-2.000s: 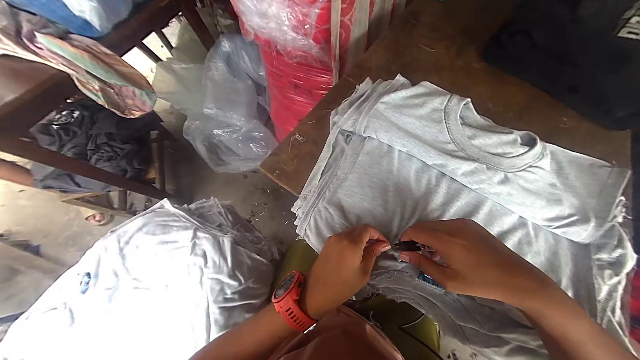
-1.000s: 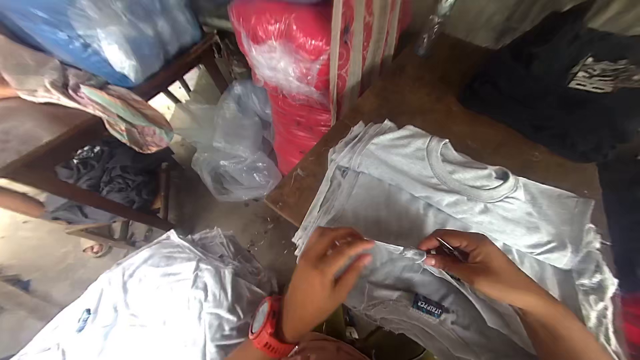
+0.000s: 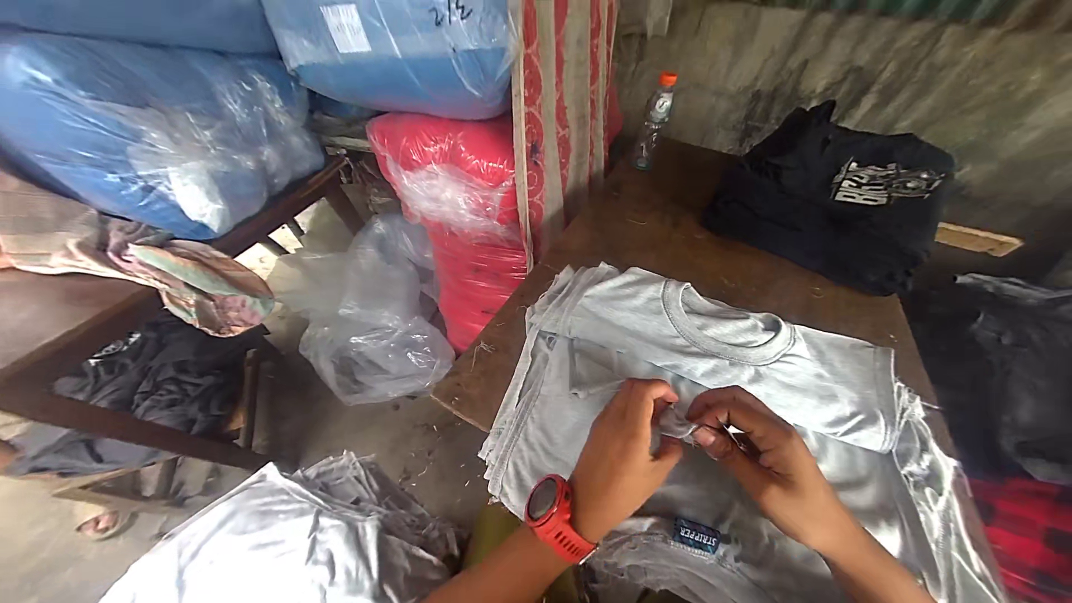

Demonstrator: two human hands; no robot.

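Observation:
A stack of light grey T-shirts [image 3: 837, 394] lies on a brown wooden table [image 3: 670, 213], with a ribbed neckline at its far side and a dark woven neck label [image 3: 697, 536] near me. My left hand [image 3: 624, 452], with a red watch [image 3: 553, 515] on its wrist, pinches a small fold of grey fabric between thumb and finger. Close to its right, my right hand [image 3: 758, 461] has its fingers curled at the same fold. Whether a tool is inside its fingers is hidden.
Black printed garments [image 3: 837, 197] and a plastic bottle [image 3: 655, 121] stand at the table's back. Pale shirts [image 3: 285, 536] are piled at lower left. Wrapped red [image 3: 477, 243] and blue bundles [image 3: 142, 126], and clear plastic bags [image 3: 377, 318], are beyond. A person's foot [image 3: 100, 523] shows at far left.
My hands have come closer together and raised a fold of the grey fabric. The dark thin tool seen earlier in my right hand no longer shows. The view has tilted up.

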